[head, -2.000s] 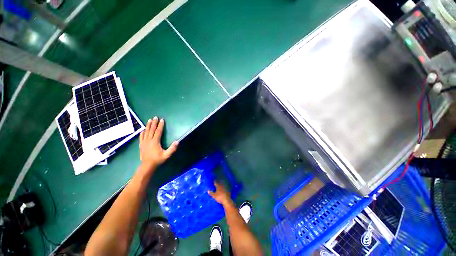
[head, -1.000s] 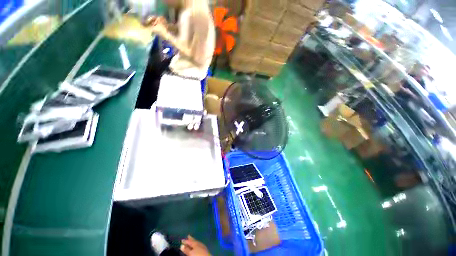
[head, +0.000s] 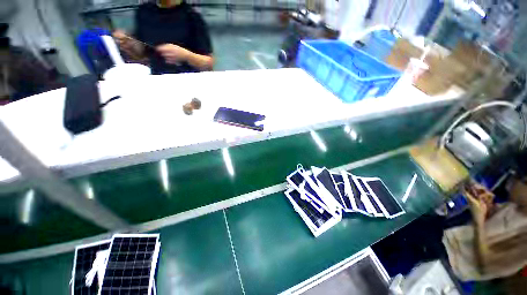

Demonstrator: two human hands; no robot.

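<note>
Neither of my hands is in the picture. Small solar panels with white frames and dark grids (head: 128, 266) lie overlapping on the green bench (head: 193, 253) at the lower left, cut off by the bottom edge. A white lead (head: 97, 268) lies on them. More solar panels (head: 378, 197) lie fanned out and overlapping at the right of the bench, with white leads or strips among them. The picture is somewhat blurred.
A raised white shelf (head: 156, 135) holds a black case (head: 82, 103), two brown lumps (head: 192, 106), a smartphone (head: 240, 118) and a blue crate (head: 346, 69). A person in black (head: 173, 37) is behind it. Another person (head: 491, 242) sits at right. A metal-topped box (head: 352, 279) is at the bottom.
The view has swung from the floor and blue crate up to the bench and shelf. My hands have gone out of the picture; the blue stool-like object and the fan are no longer in view.
</note>
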